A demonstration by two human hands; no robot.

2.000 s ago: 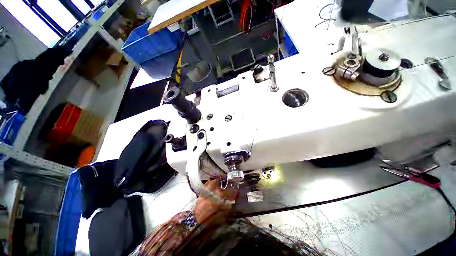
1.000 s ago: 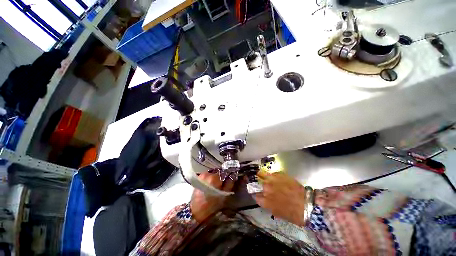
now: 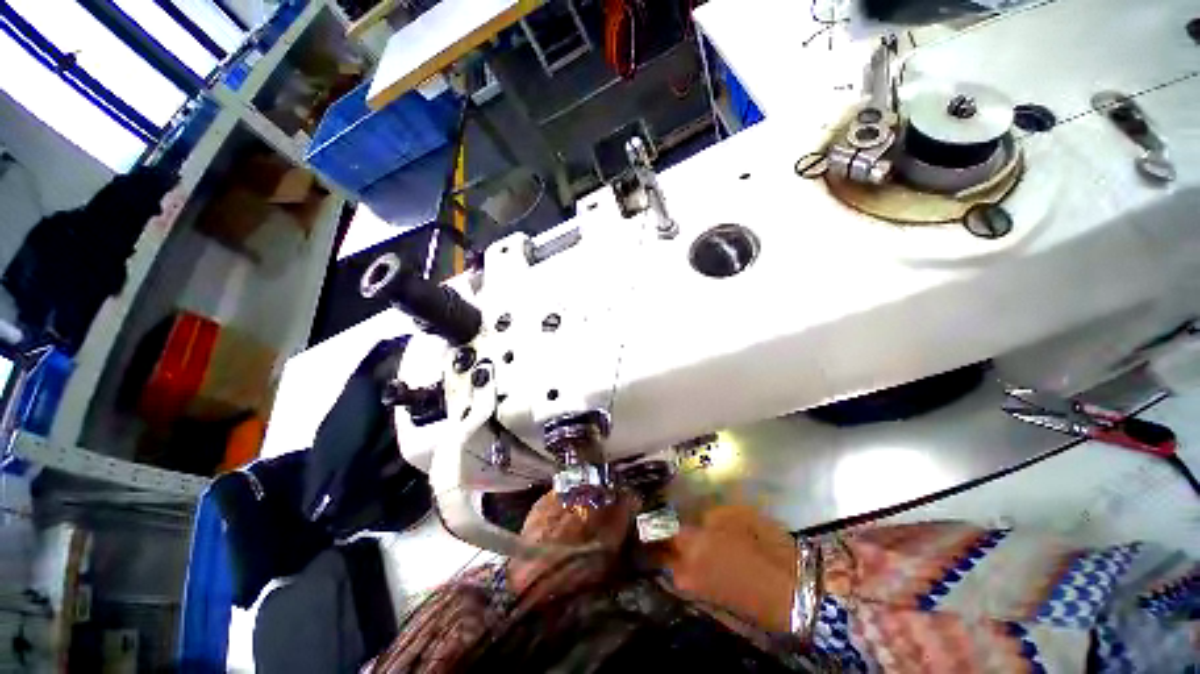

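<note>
A white sewing machine arm [image 3: 790,329] crosses the view, with chrome tension discs [image 3: 576,448] at its left end. My left hand [image 3: 573,533] is under the machine head, partly covered by the head and by dark hair. My right hand [image 3: 724,566] is just right of it, beside the presser foot area and the bright lamp spot [image 3: 717,454]. The fingertips of both hands are hidden, and I cannot see what they hold. Dark material or hair fills the bottom middle, too blurred to tell apart.
A puffy black fabric heap [image 3: 355,454] and a flat black piece [image 3: 316,612] lie left of the machine. Red and black snips [image 3: 1105,424] lie under the arm at right. A blue bin edge [image 3: 204,593] is at lower left. Shelves [image 3: 198,171] stand further left.
My right hand came into view beside the left at the needle area, then moved slightly down. The machine head has shifted left in the view as the camera moved.
</note>
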